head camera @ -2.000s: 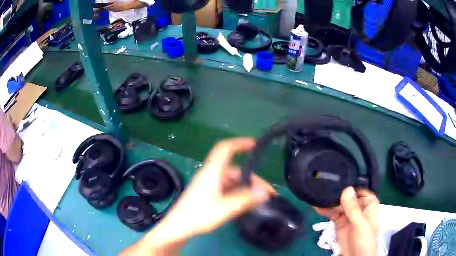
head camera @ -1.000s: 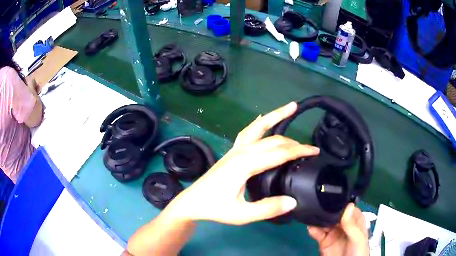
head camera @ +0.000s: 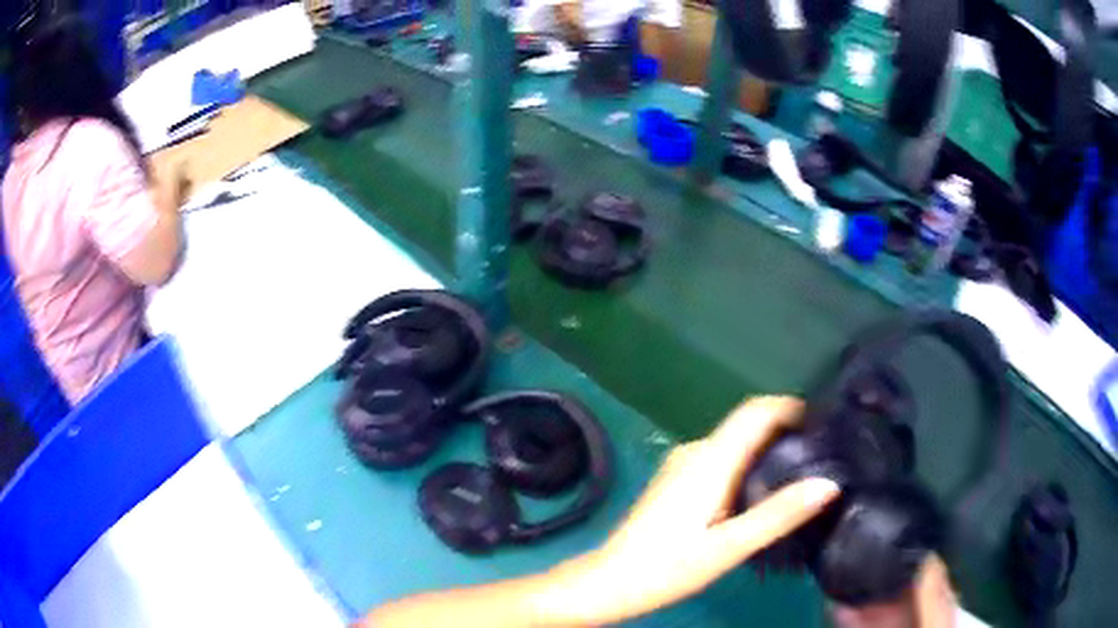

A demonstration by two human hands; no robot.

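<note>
Black over-ear headphones (head camera: 885,540) are held up at the lower right, blurred, with the headband arching up and to the right over the ear cups. My left hand (head camera: 687,521) grips a cup from the left, thumb across its front. My right hand (head camera: 901,610) is at the bottom edge, mostly cut off and partly hidden behind the cups, with fingers against the lower cup. Two more black headphones, one pair at the left (head camera: 411,374) and one nearer (head camera: 521,472), lie on the green bench (head camera: 319,515).
A green post (head camera: 482,160) stands beyond the bench. More headphones (head camera: 593,239) lie on the dark green belt (head camera: 687,325). A blue-rimmed bin (head camera: 110,442) is lower left. A person in pink (head camera: 92,233) stands at far left. A spray can (head camera: 944,223) and blue rings (head camera: 866,237) are on the far side.
The view has swung left, so the bench items appear farther right. The held headphones have turned in my hands, and the cups now sit close together. My right hand shows less.
</note>
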